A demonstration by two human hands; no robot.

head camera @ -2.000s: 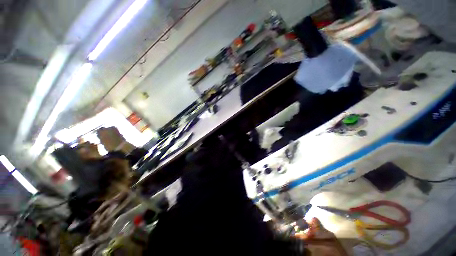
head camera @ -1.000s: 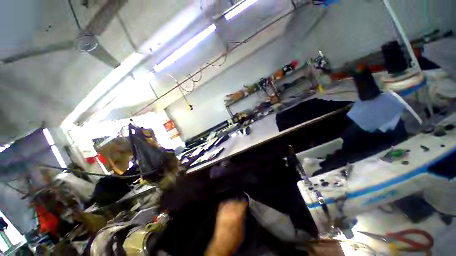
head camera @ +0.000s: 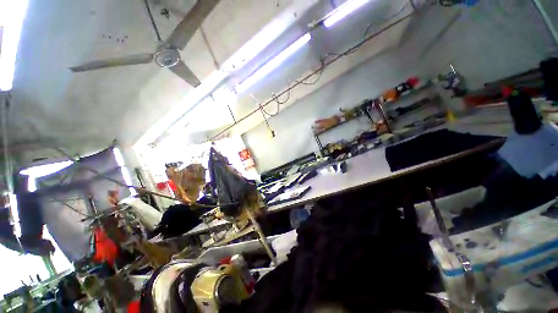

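Note:
A large black fabric mass point(head camera: 367, 250) fills the lower middle, left of the white sewing machine head point(head camera: 502, 244). The head has a blue stripe and is cut off by the right edge. A thin metal rod point(head camera: 450, 229) rises at its left end. A small blurred skin-toned patch shows at the bottom edge, against the fabric. It looks like part of my left hand, but its fingers and grip cannot be made out. My right hand is not in view. The needle area is not clearly visible.
A black thread cone point(head camera: 524, 112) stands behind the machine by pale paper point(head camera: 531, 151). The long table point(head camera: 361, 179) behind holds black cut pieces point(head camera: 434, 147). A yellowish machine part point(head camera: 211, 287) is at lower left. A ceiling fan point(head camera: 167, 57) hangs above.
The view has swung left and up, so the machine sits farther right and the scissors have left view. The hand seen on the fabric is now almost wholly below the bottom edge. The fabric mass bulks higher.

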